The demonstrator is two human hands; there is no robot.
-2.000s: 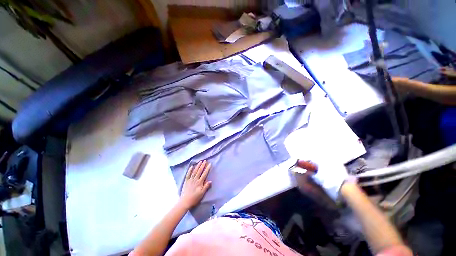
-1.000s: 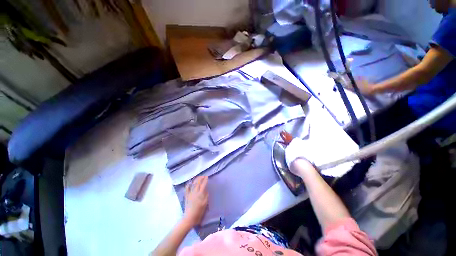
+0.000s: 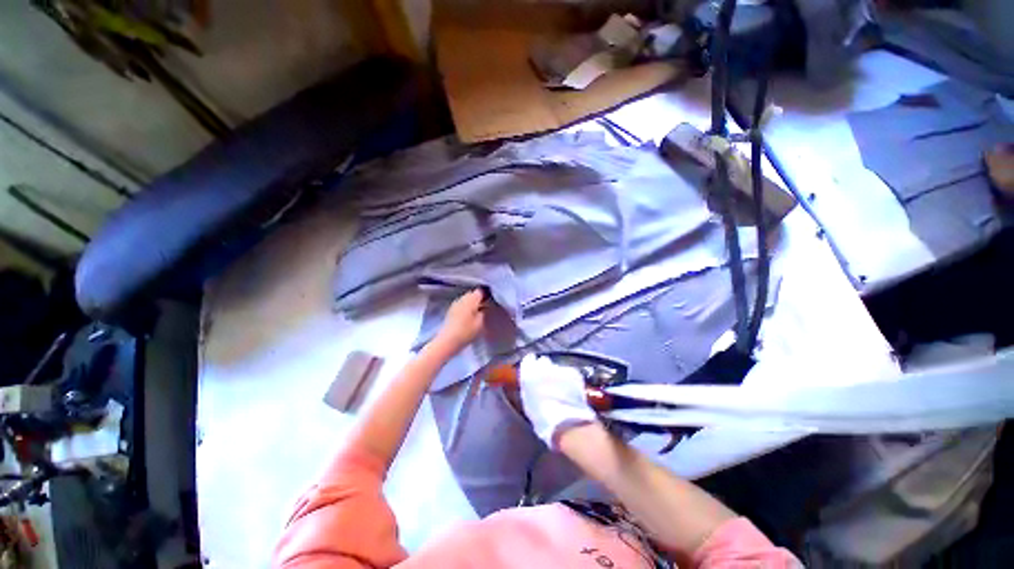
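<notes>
The mauve-grey garment piece [image 3: 656, 317] lies spread over the white-covered table, with folds and seams at its left and middle. My bare left hand [image 3: 465, 318] grips a fold of the cloth at its left middle. My right hand [image 3: 553, 398], in a white glove, holds the steam iron [image 3: 595, 367] by its orange-brown handle. The iron is on or just over the near part of the cloth, right of and nearer than my left hand. Its underside and its contact with the cloth are hidden.
A small block [image 3: 353, 381] lies left on the table [image 3: 267, 445]. A long block [image 3: 728, 172] lies at the far right. Cardboard [image 3: 500, 78] with scraps is behind. Black cords [image 3: 734, 233] hang over the cloth; a whitish hose [image 3: 812, 408] runs right. Another person's hand [image 3: 1001, 167] shows at right.
My right hand and the iron have moved left from the cloth's right edge. My left hand has moved forward and now grips a fold instead of lying flat. The view has shifted.
</notes>
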